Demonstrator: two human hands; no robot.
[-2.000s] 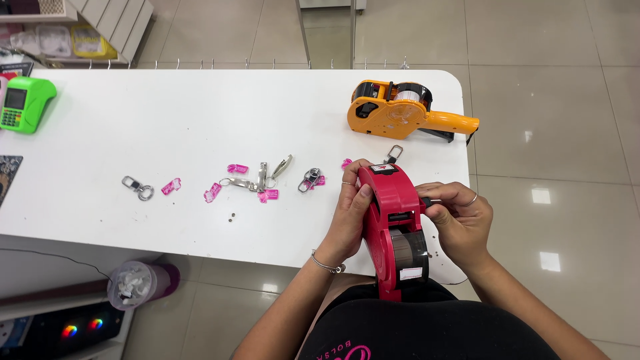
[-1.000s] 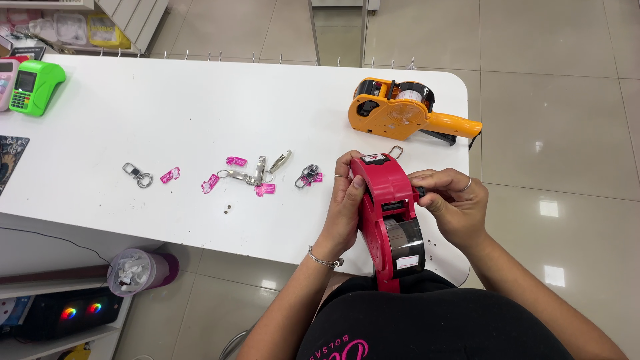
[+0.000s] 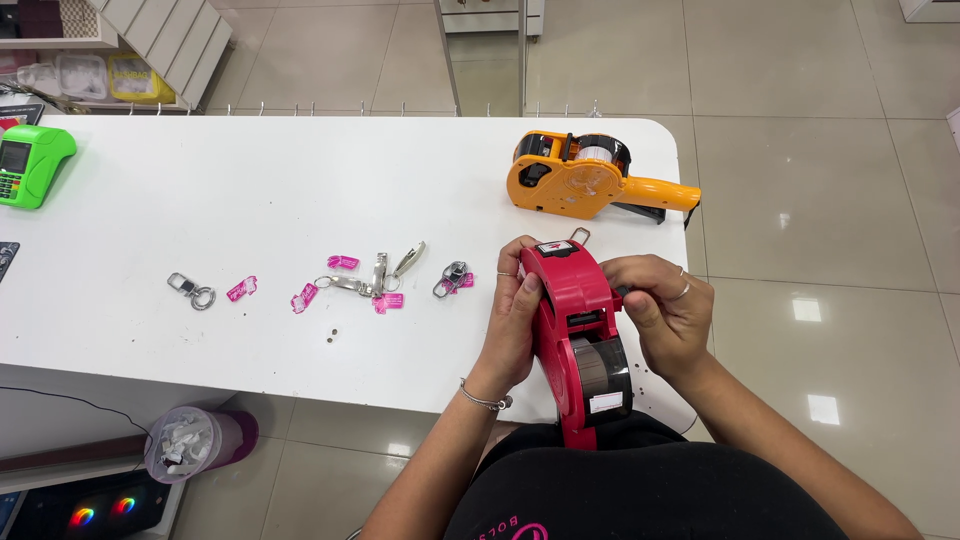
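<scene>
My left hand [image 3: 516, 319] grips the side of a red handheld price labeler [image 3: 574, 289], whose label roll shows under a dark clear cover. At the labeler's right side, my right hand [image 3: 664, 311] pinches a small black knob [image 3: 622, 291] between thumb and forefinger. A metal clip [image 3: 580, 235] lies just beyond the red labeler, partly hidden. Farther back rests an orange price labeler [image 3: 570, 180] on its side. To the left are a carabiner keyring [image 3: 192, 291], pink tags [image 3: 242, 289], metal nail clippers [image 3: 379, 276] and another metal keyring [image 3: 451, 279] over a pink tag.
The white counter [image 3: 225, 187] has hooks along its far edge. A green card terminal [image 3: 31, 166] stands at far left. Below the near edge are a bin of crumpled paper [image 3: 184, 442] and a black device with colored lights [image 3: 101, 502]. Shelving [image 3: 161, 45] stands beyond.
</scene>
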